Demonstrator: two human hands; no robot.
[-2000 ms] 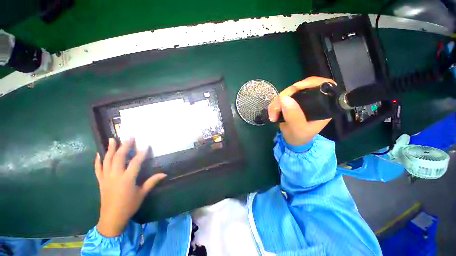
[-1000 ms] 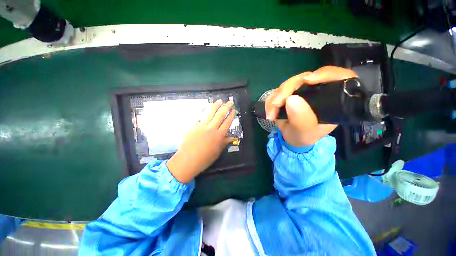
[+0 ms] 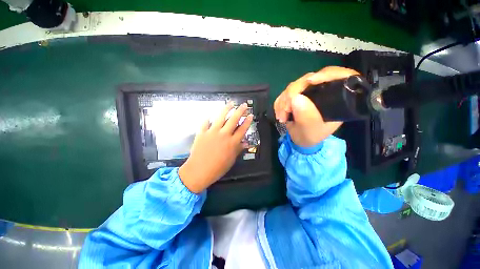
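Observation:
An open-backed tablet assembly (image 3: 179,128) with a bright white middle lies in a black holding tray (image 3: 129,142). My left hand (image 3: 216,149) rests palm down on its right part, fingers spread over the circuit board (image 3: 255,137); it grips nothing that I can see. My right hand (image 3: 310,107) is closed around a thick black electric screwdriver (image 3: 337,100), which points left. The tool's tip is at the tray's right edge; whether it touches a screw cannot be told. The screw dish (image 3: 281,127) is mostly hidden behind my right hand.
A neighbouring tablet (image 3: 392,113) sits in a second black tray (image 3: 360,142) at the right. A worn white rail (image 3: 210,29) runs behind the worktop. A black cylindrical thing (image 3: 47,13) stands at the upper left. A pale green fan (image 3: 431,204) is at the lower right.
My left hand has moved right from the tablet's lower left edge onto its board end. My right hand has moved slightly left with the screwdriver, now covering most of the dish.

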